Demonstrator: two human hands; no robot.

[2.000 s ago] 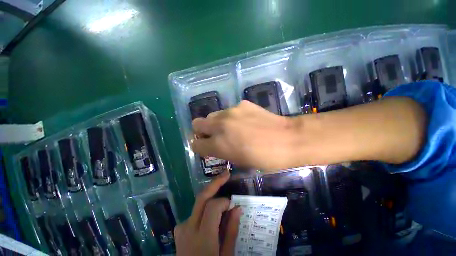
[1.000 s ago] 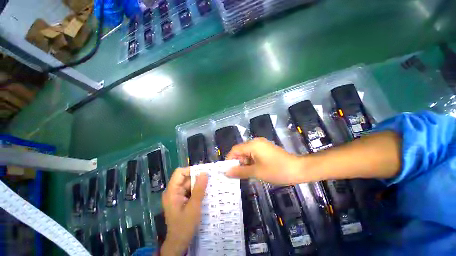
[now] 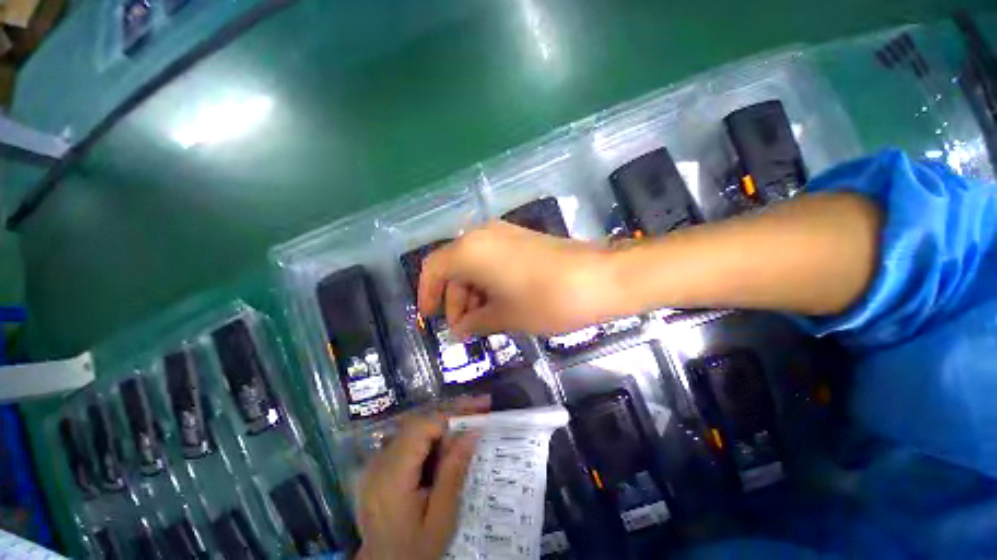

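Observation:
My left hand (image 3: 405, 492) is at the bottom centre, shut on the white label sheet (image 3: 505, 481), printed with rows of black text. My right hand (image 3: 514, 281) is over the second black handheld device (image 3: 424, 260) in the upper row of the clear tray (image 3: 286, 260). Its fingers are bent above the device's lower half, where a bright white patch (image 3: 464, 359) shows; whether they hold a label cannot be told. The first device (image 3: 355, 334), at the row's left end, lies uncovered with white print low on its body.
A second clear tray with black devices (image 3: 243, 372) lies at the left. The green mat (image 3: 383, 98) shines behind the trays. A white bar (image 3: 49, 377) juts in at the left edge, and a white strip (image 3: 22, 549) shows at the bottom left corner.
My right hand has left the top of the label sheet and moved over the second device. My left hand and the sheet are lower in view. The camera view has shifted.

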